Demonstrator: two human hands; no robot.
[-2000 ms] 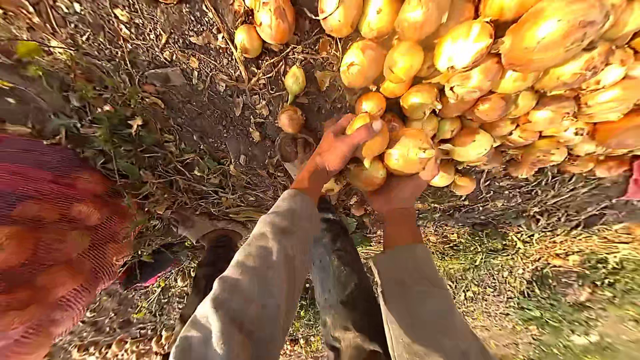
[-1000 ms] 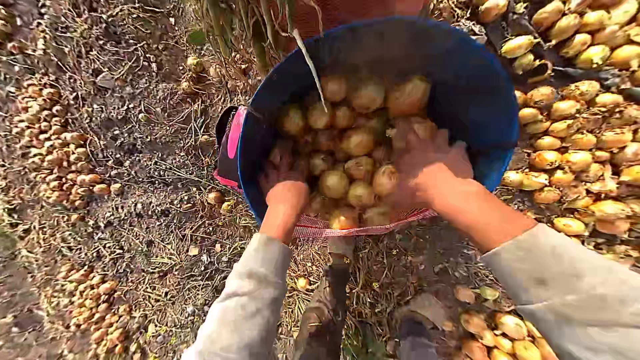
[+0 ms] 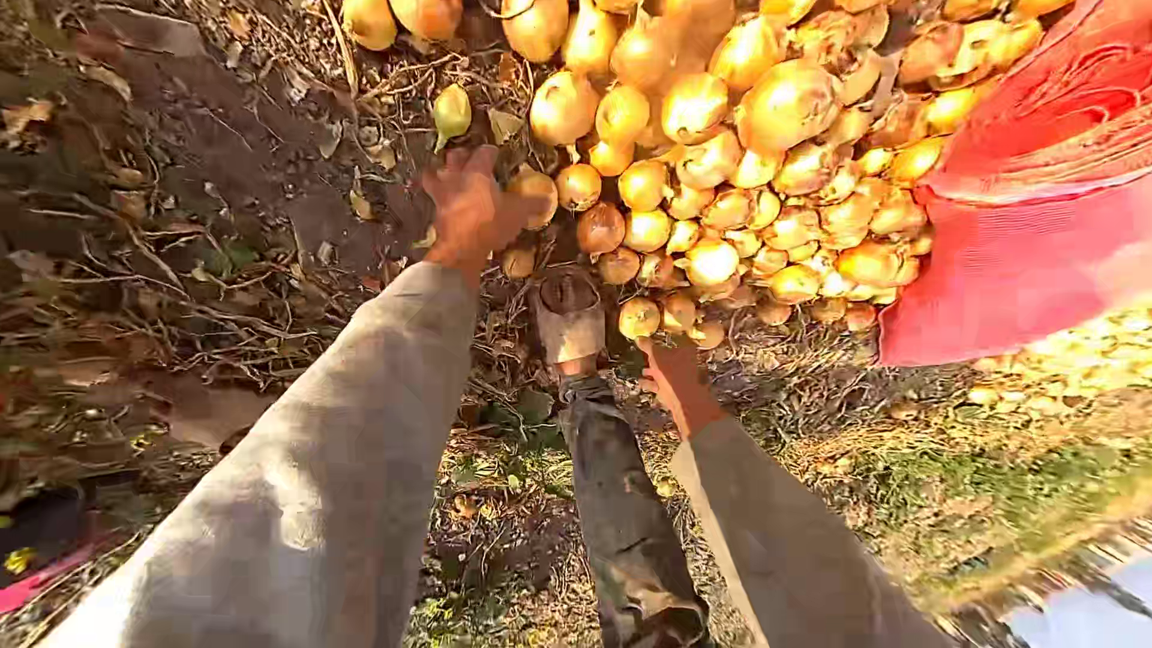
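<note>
My left hand (image 3: pixel 472 207) is over the soil at the left edge of a heap of yellow onions (image 3: pixel 711 162), its fingers beside a brown onion (image 3: pixel 533 198); blur hides whether it grips that onion. Just beyond its fingertips lies a greenish onion (image 3: pixel 452 112). My right hand (image 3: pixel 677 382) is at the near edge of the heap, its fingertips at a small onion (image 3: pixel 639 318). Whether that hand holds anything cannot be told, as its palm is turned away.
Red mesh sacks (image 3: pixel 1017 261) lie against the right side of the heap. My shoe (image 3: pixel 569 315) stands between my hands, close to the onions. Dry stalks and leaves (image 3: pixel 180 288) cover the ground at left. More onions (image 3: pixel 1071 360) lie farther right.
The view has swung from the blue tub of onions back to the heap. My hands, inside the tub one second ago, are now apart at the heap's edge.
</note>
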